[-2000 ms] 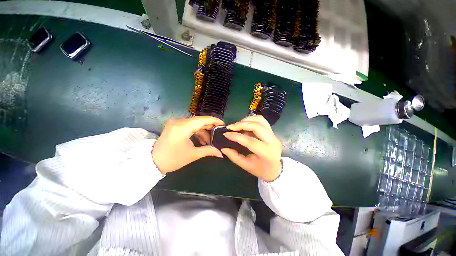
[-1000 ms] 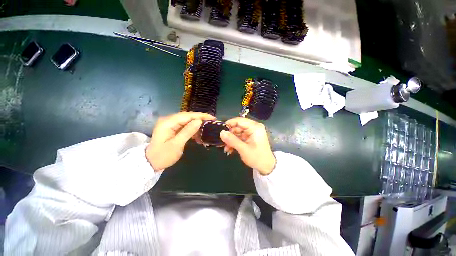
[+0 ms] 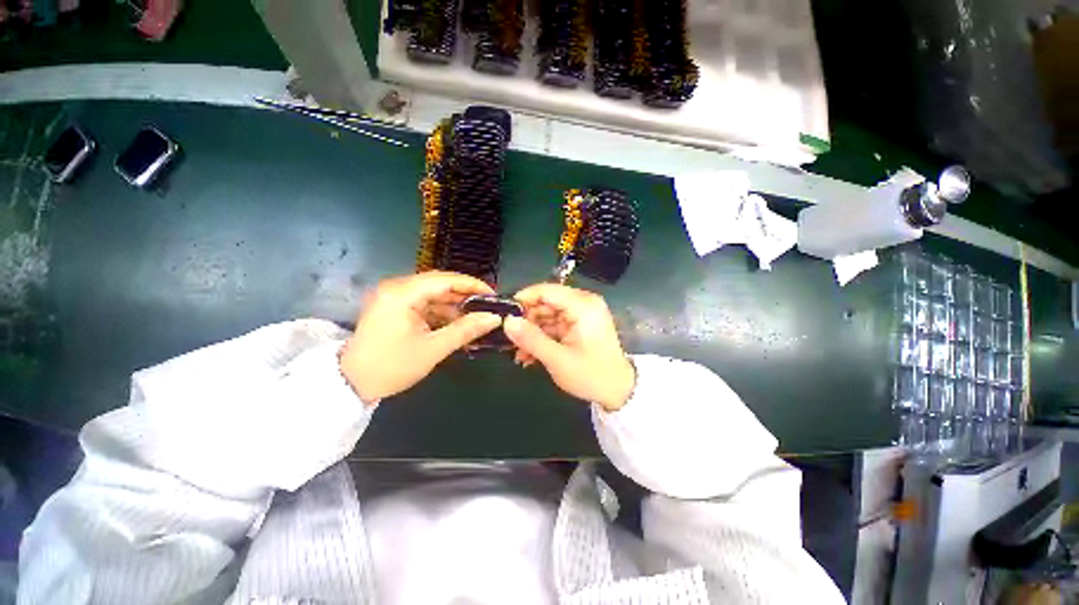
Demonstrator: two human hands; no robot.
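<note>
A small dark watch part (image 3: pixel 492 306) is held between both hands in front of my chest, tilted so that a narrow dark face with a light rim shows. My left hand (image 3: pixel 408 334) grips its left side with thumb and fingers. My right hand (image 3: pixel 576 343) holds its right side. The fingers hide most of the part. A long stack of black display modules with gold edges (image 3: pixel 472 195) stands just beyond my left hand. A shorter stack (image 3: pixel 606 235) stands beyond my right hand.
Two watch bodies (image 3: pixel 147 156) lie at the left. Tweezers (image 3: pixel 335 121) lie by the pale rail (image 3: pixel 615 144). A white tray (image 3: pixel 757 89) with black-gold rows is behind it. White wipes (image 3: pixel 717 215), a bottle (image 3: pixel 854 225) and a clear tray (image 3: pixel 960 351) are at the right.
The part in my hands has tilted from showing its broad dark face to showing a narrow one. The view has shifted slightly, and both hands still hold the part.
</note>
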